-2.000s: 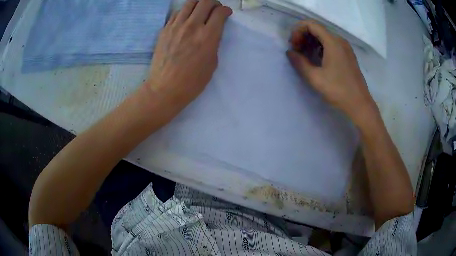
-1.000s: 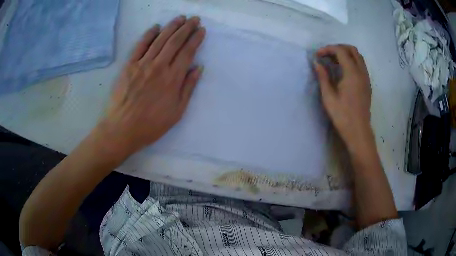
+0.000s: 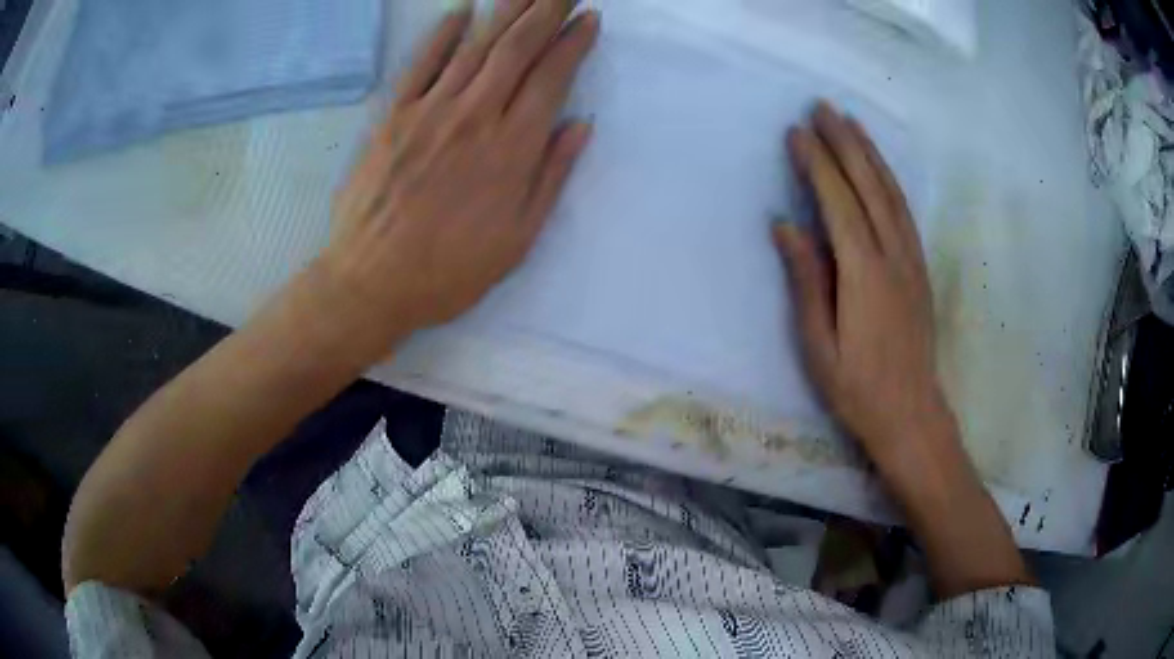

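Observation:
A thin white interlining sheet (image 3: 670, 219) lies flat on the white cloth-covered table, with a pale blue tint showing through. My left hand (image 3: 451, 180) lies palm down on its left part, fingers a little apart and pointing away from me. My right hand (image 3: 863, 270) rests on its right edge, fingers extended close together, thumb apart. Neither hand is seen gripping anything. The fingertips of my left hand reach near the top of the picture. What lies under the palms is hidden.
A light blue stack of cut panels (image 3: 219, 64) lies at the far left. A white stack (image 3: 937, 19) shows at the top right. Crumpled scraps (image 3: 1130, 129) lie at the right, above a dark object with a shiny edge (image 3: 1112, 373). The table cover (image 3: 1004, 258) has brown stains.
My right hand has opened from a curled pinch and now lies flatter on the sheet. My left hand stays palm down on the sheet. The view has shifted.

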